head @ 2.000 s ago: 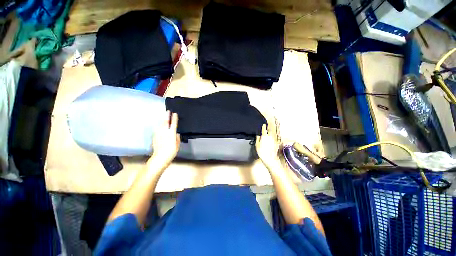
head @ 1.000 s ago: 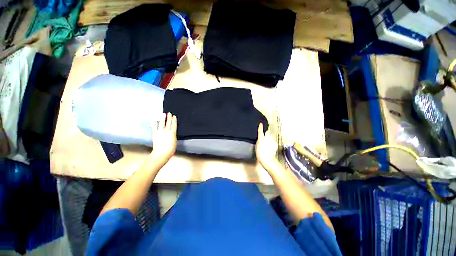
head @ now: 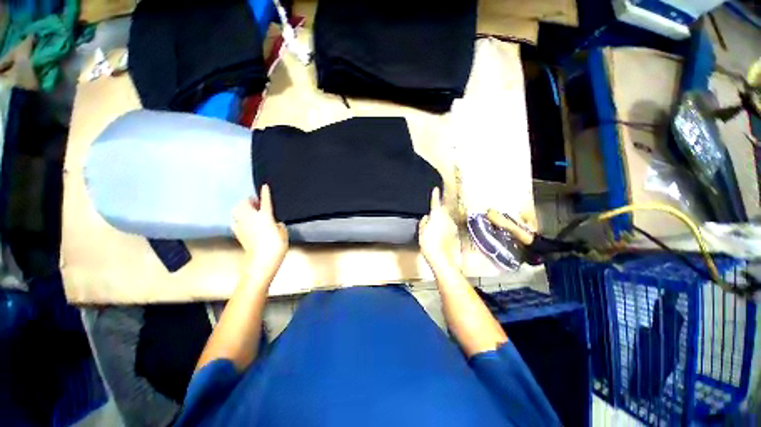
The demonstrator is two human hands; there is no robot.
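Observation:
A black garment piece [head: 346, 171] lies flat over the right part of the pale blue-grey padded board [head: 167, 171]. The board's left end is bare, and a grey strip of it shows below the cloth. My left hand [head: 263, 233] is at the cloth's lower left edge, index finger on the cloth. My right hand [head: 439, 233] is at its lower right corner. Both hands seem to pinch the edge, with thumbs partly hidden. The steam iron [head: 498, 239] rests on the table right of my right hand.
A black pile [head: 196, 50] lies upper left over blue and red items, and a square black stack [head: 396, 50] lies upper centre. A dark slab [head: 170, 253] lies below the board. A yellow hose [head: 659, 210] runs right from the iron. A blue crate [head: 651, 283] stands lower right.
The view has shifted, so the table sits higher and further left. My left hand's fingers have drawn down from the cloth to its lower edge. The cloth stays on the board.

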